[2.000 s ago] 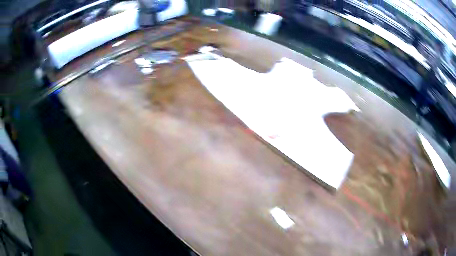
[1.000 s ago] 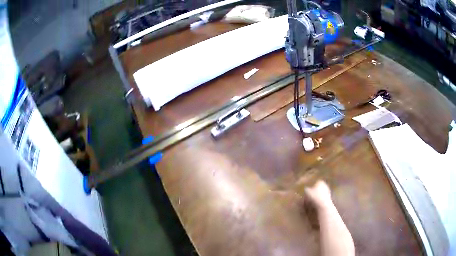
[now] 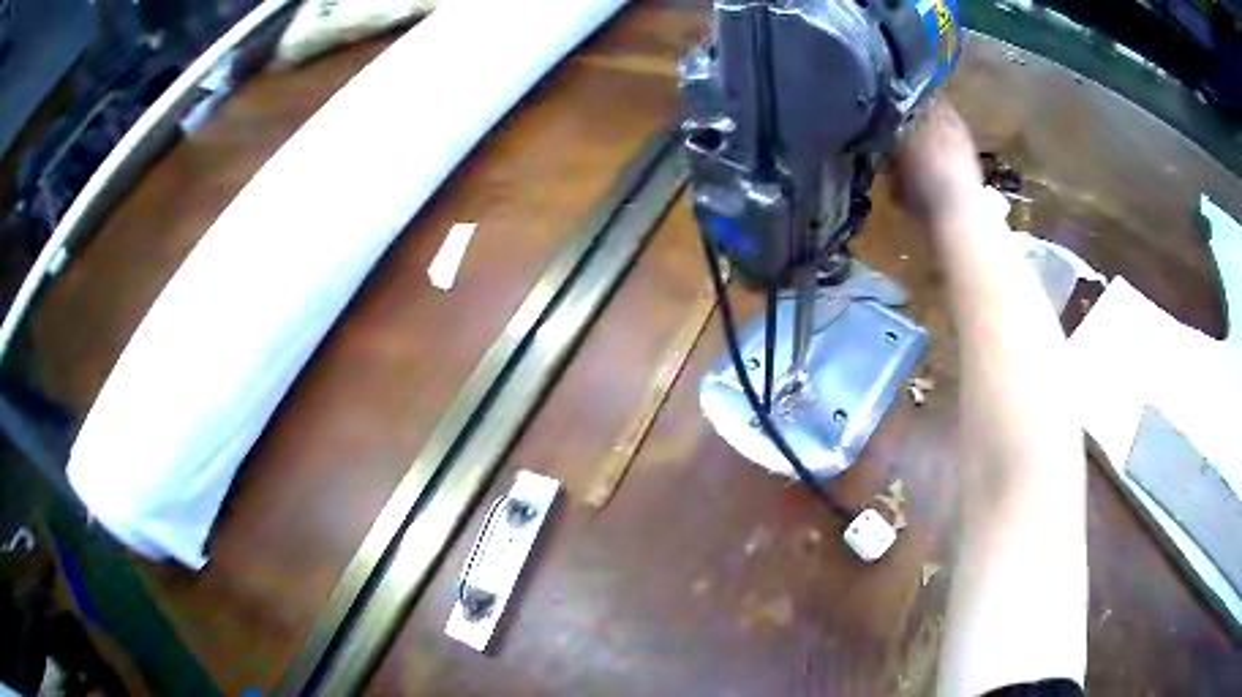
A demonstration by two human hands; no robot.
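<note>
The straight-knife cutting machine (image 3: 804,150) stands upright on its grey metal base plate (image 3: 831,395), with its dark motor housing toward me. My bare right hand (image 3: 937,157) reaches from the bottom right to the right side of the machine, just below the blue motor part. Its fingers are blurred and partly behind the housing, so I cannot tell whether they grip it. A black cable hangs from the machine to a white plug-like block (image 3: 869,534) on the table. My left hand is out of the picture.
A long metal rail (image 3: 504,395) crosses the brown table (image 3: 722,599). A white roll (image 3: 300,259) lies beyond it. A handled metal block (image 3: 504,558) and a thin wooden strip (image 3: 657,409) lie nearer. A white-topped stack (image 3: 1151,368) with a grey slab (image 3: 1192,470) is at the right.
The view has come closer to the machine. My right hand has moved from over the bare table up to the machine's right side. The machine still stands near the rail.
</note>
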